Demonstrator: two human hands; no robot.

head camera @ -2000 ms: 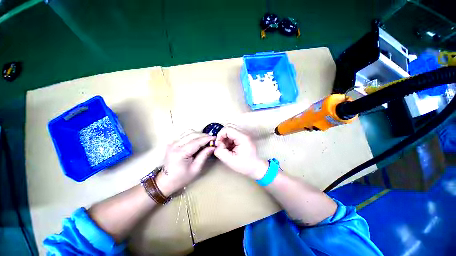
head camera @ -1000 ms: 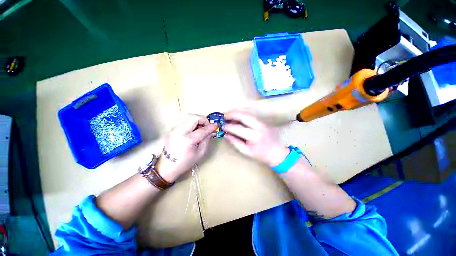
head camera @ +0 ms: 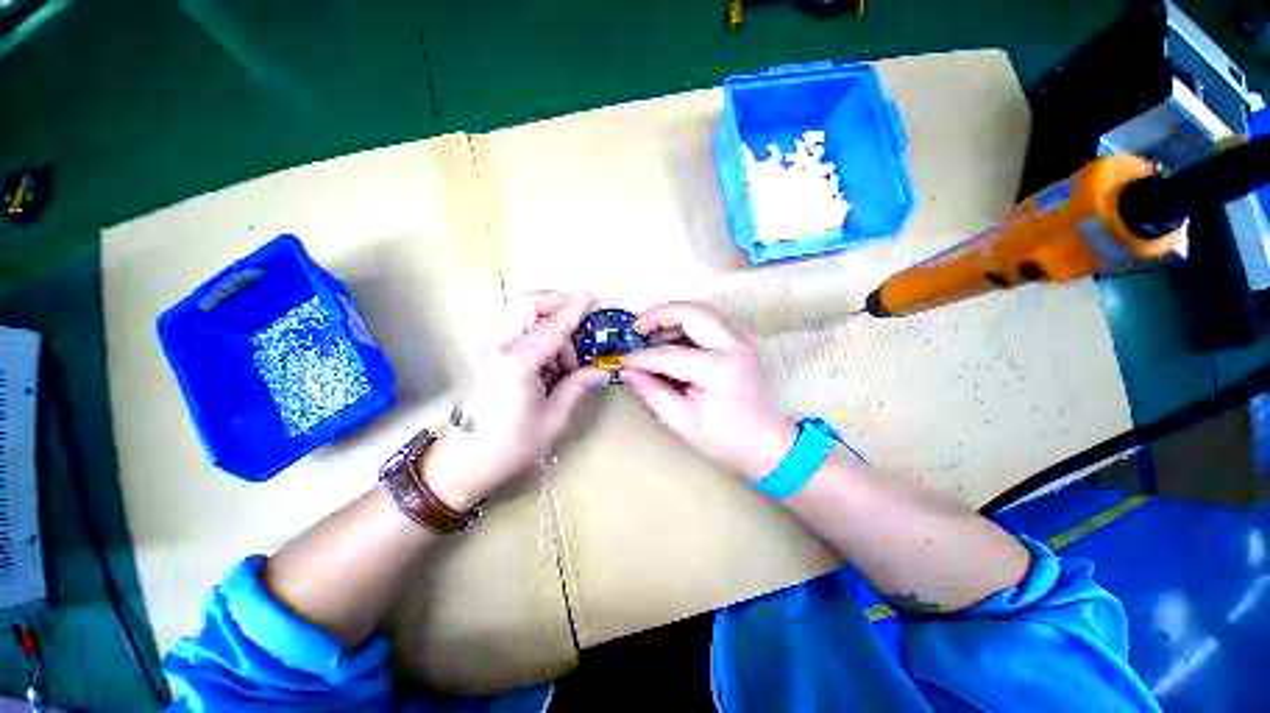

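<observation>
A small round black electronic unit [head camera: 607, 334] is between my two hands above the cardboard sheet, with a yellow-orange component [head camera: 609, 362] at its near edge. My left hand [head camera: 518, 394] grips the unit's left side. My right hand [head camera: 708, 387] holds its right side with thumb and fingers, close to the orange component. The fingertips partly cover the unit's edges, and I cannot tell whether a small part is between them.
A dark blue bin of screws [head camera: 212, 404] stands left on the cardboard sheet [head camera: 669, 557]. A lighter blue bin of white parts [head camera: 883, 167] stands at upper right. An orange electric screwdriver [head camera: 1024, 254] points in from the right, its black cable behind. A pale vented case [head camera: 20, 474] is far left.
The unit now shows face up between my fingers, where my hands mostly hid it before. The view has shifted, so the bins and screwdriver sit differently in the picture.
</observation>
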